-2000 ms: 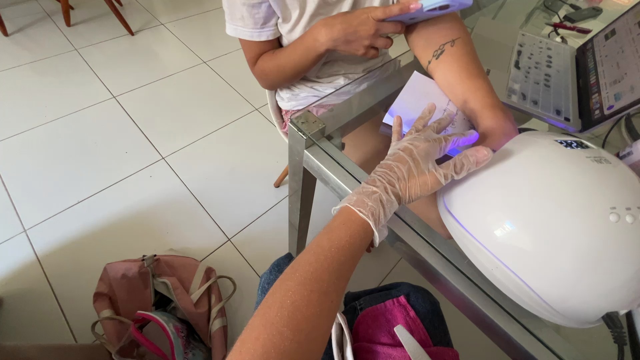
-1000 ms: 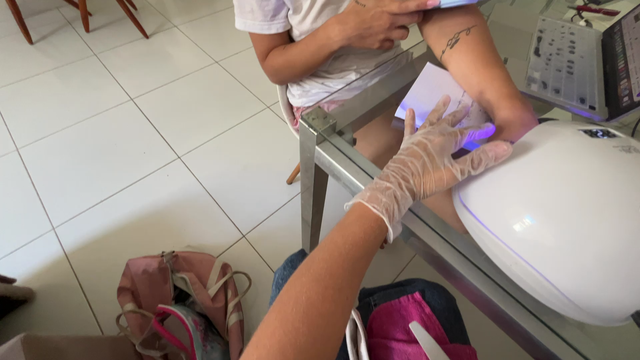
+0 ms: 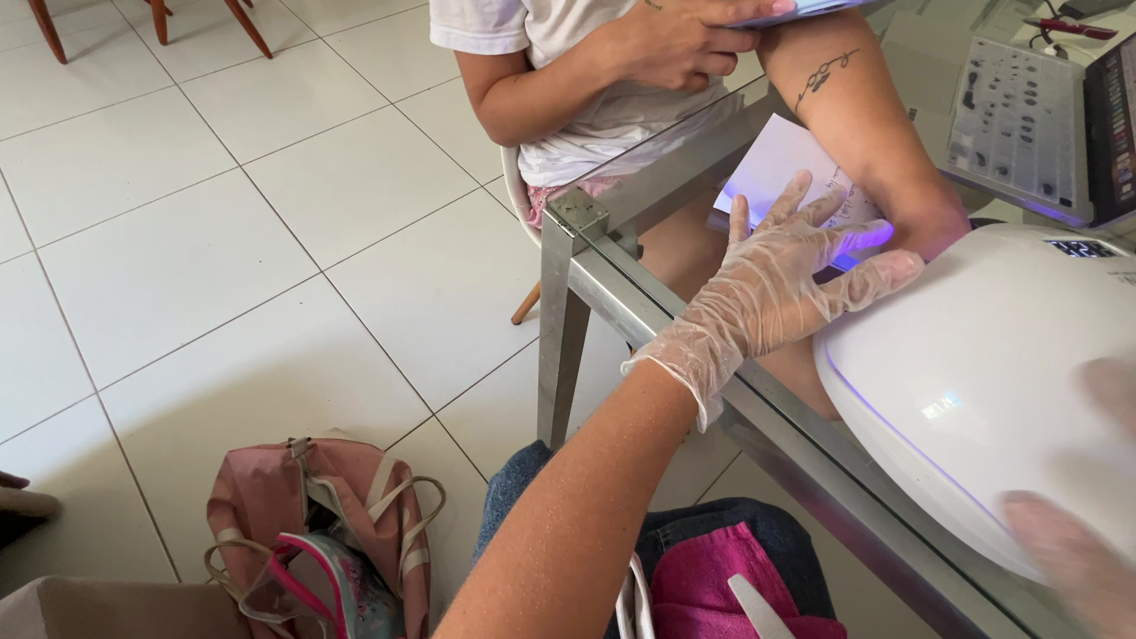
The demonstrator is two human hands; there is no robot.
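My left hand (image 3: 781,275), in a thin clear glove, has its fingers spread at the glass table's edge. It holds nothing; its thumb is close beside the white nail-curing lamp (image 3: 994,382), whose rim glows violet. Near its fingertips lies a white paper with handwriting (image 3: 777,169). My right hand (image 3: 1078,532), blurred and cut off by the right edge, is over the lamp's near right side; whether it touches the lamp is unclear. Another person's forearm (image 3: 852,115) with a tattoo reaches toward the lamp's far side, its hand hidden.
A laptop (image 3: 1021,124) with a clear-covered keyboard stands at the back right. The metal table leg (image 3: 564,319) is left of my wrist. A pink towel (image 3: 719,577) and a nail file (image 3: 759,608) lie on my lap. An open pink bag (image 3: 328,515) sits on the tiled floor.
My right hand has come into view over the lamp at the right. My left hand keeps its place beside the lamp with its fingers spread.
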